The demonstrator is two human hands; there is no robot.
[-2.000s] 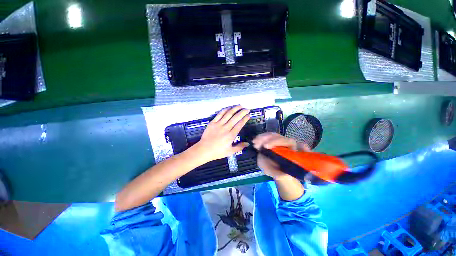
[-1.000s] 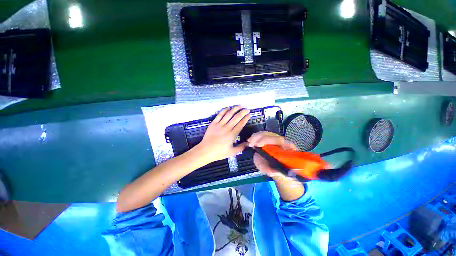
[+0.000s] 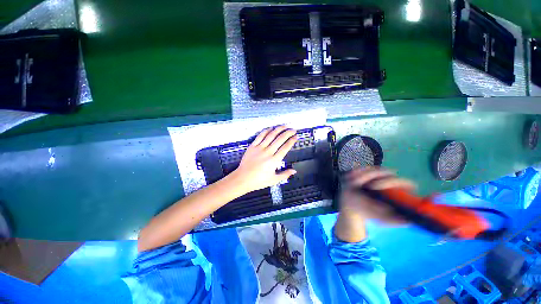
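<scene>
A black housing (image 3: pixel 308 178) with slatted vents lies on a silvery-white sheet (image 3: pixel 185 155) at the bench edge nearest my body. My left hand (image 3: pixel 267 157) lies flat over its middle, fingers spread, hiding part of the brackets and the centre strip (image 3: pixel 276 195). My right hand (image 3: pixel 374 193), blurred, is just right of the housing, in front of a round dish (image 3: pixel 356 153). It grips the orange-red electric screwdriver (image 3: pixel 442 215), whose body points out to the right. The driver tip and any screw cannot be made out.
On the green belt (image 3: pixel 160 59) behind, a housing (image 3: pixel 279 53) lies on its sheet, with another at the left (image 3: pixel 44 71) and more at the right. More round dishes (image 3: pixel 451 160) stand along the bench to the right. Blue stools (image 3: pixel 474 285) are at the lower right. Cardboard (image 3: pixel 35 258) is at the lower left.
My right hand has moved right with the screwdriver, off the housing's middle to beside its right edge. My left hand has stayed in place. The housings on the belt have shifted right.
</scene>
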